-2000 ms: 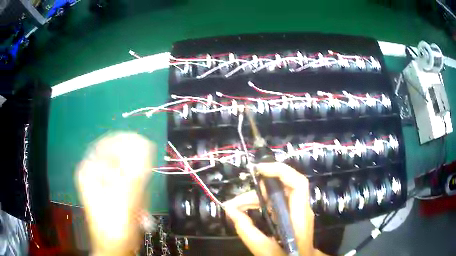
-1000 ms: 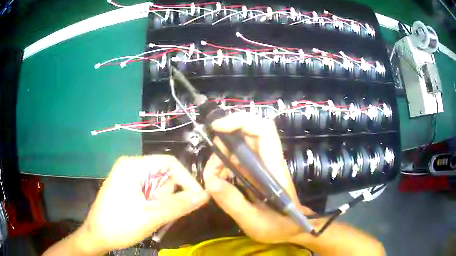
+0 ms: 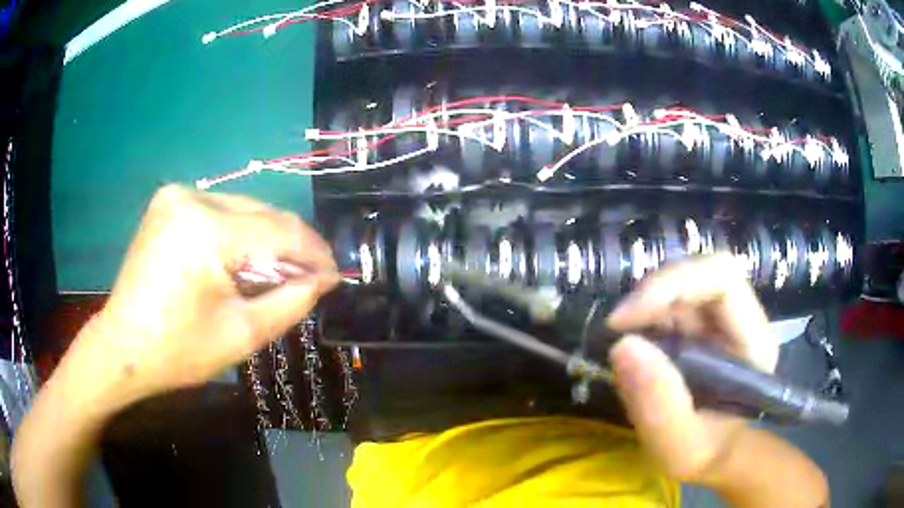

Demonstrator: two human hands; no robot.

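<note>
My left hand [image 3: 233,283] is closed around a bunch of red and white lead wires [image 3: 266,275]; a short red end shows beyond its fingertips at the leftmost component of the front row. My right hand [image 3: 694,347] holds the soldering iron [image 3: 738,379], whose barrel points left. The bent solder feed tube [image 3: 510,334] ends near the second round component [image 3: 433,260] of that row. The iron's tip is blurred. The front row shows bright terminals. The row behind it carries attached red and white wires [image 3: 535,111]. All stand in the black holding tray [image 3: 496,198].
The green mat [image 3: 178,109] lies left of the tray. A pale metal box [image 3: 877,60] is cut off at the top right. Wired strands [image 3: 315,387] hang below the tray's front left corner. Yellow clothing [image 3: 515,466] is at the bottom.
The view has shifted toward the front rows. My left hand has come to the front row's left end with the wires. The iron has moved from a farther row to the front row.
</note>
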